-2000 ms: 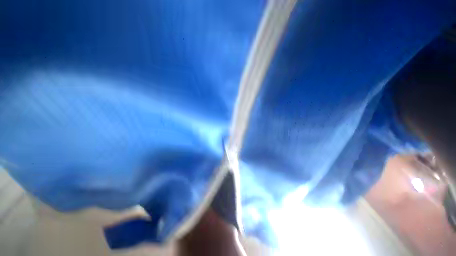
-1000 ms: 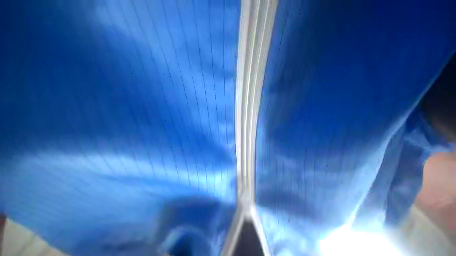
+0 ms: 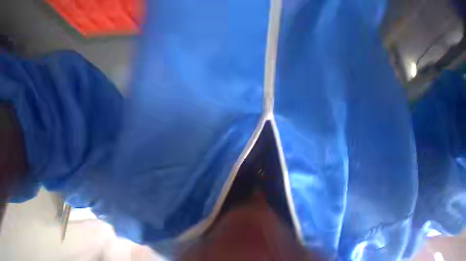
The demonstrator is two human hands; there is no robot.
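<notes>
A blue garment (image 3: 204, 71) with a pale centre edging (image 3: 272, 56) fills most of the view, very close and blurred. Its neck opens in a V low in the view, with dark cloth (image 3: 260, 163) and blurred skin inside. Blue sleeves show at the left (image 3: 66, 112) and right (image 3: 444, 132). Dark, blurred skin, perhaps an arm, shows at the left edge beside the sleeve. Neither my left hand nor my right hand can be made out. No held thing shows.
Part of a red-orange tray (image 3: 105, 15) shows at the top left on a grey surface (image 3: 110, 53). A grey, blurred area with a small bright spot is at the top right. Pale, bright background shows along the bottom left.
The view has shifted on the garment: the V opening now sits higher and shows more. The tray and left sleeve have come into view. The skin seen at the right is gone.
</notes>
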